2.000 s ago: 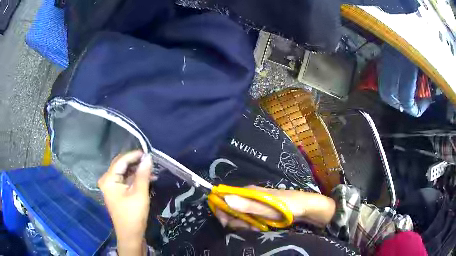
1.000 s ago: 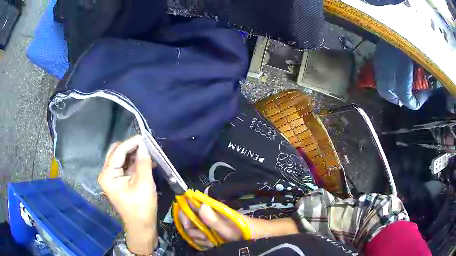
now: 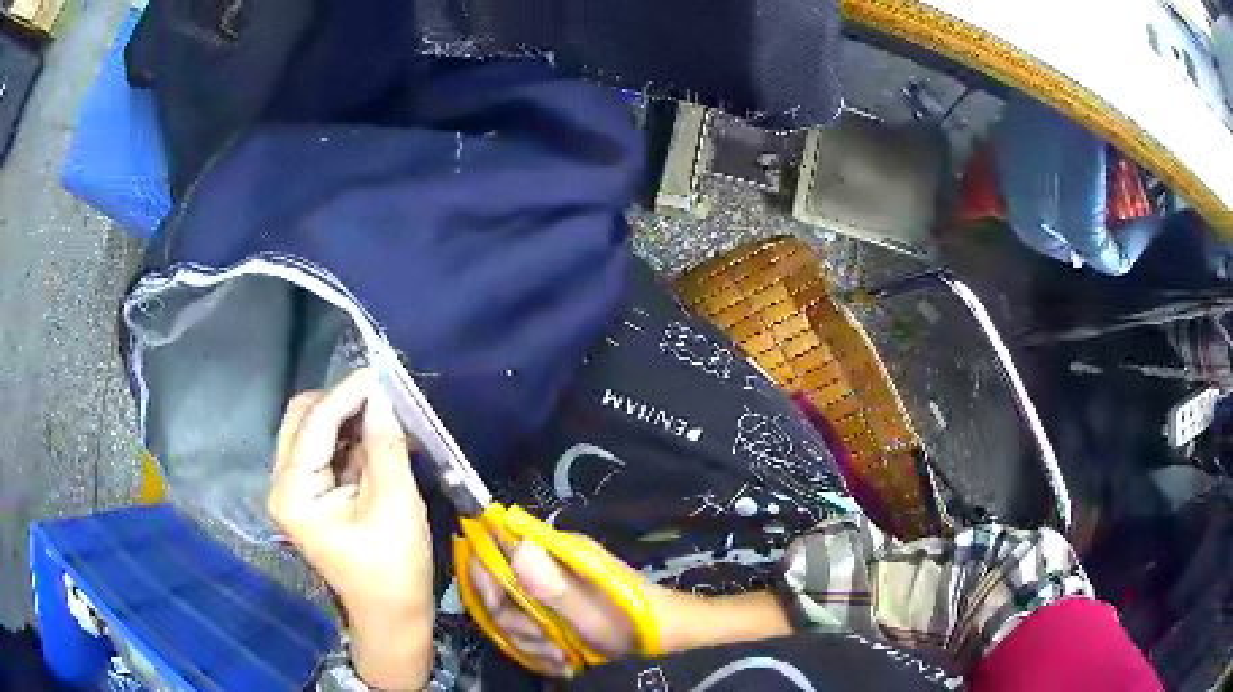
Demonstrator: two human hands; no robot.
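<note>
A dark navy denim garment (image 3: 446,230) lies over my lap, its opening showing a paler grey-blue inside and a whitish edge (image 3: 291,270). My left hand (image 3: 354,493) pinches the garment's edge at the right side of the opening. My right hand (image 3: 582,602) holds scissors (image 3: 611,584) by their yellow-orange handles. The silver blades point up-left along the edge to my left fingertips. The blade tips are partly hidden by the fingers and cloth, and I cannot tell how far apart the blades are.
A black printed apron (image 3: 649,406) covers my lap. A blue crate (image 3: 189,595) is at lower left, a blue cloth (image 3: 115,149) at upper left. A woven brown chair (image 3: 798,352) stands to the right. A white table with a yellow-brown edge (image 3: 1041,95) is at upper right.
The scissors have swung steeper and moved left towards my left hand, with the handles spread, then closer together. My left hand still pinches the edge. The view has shifted slightly.
</note>
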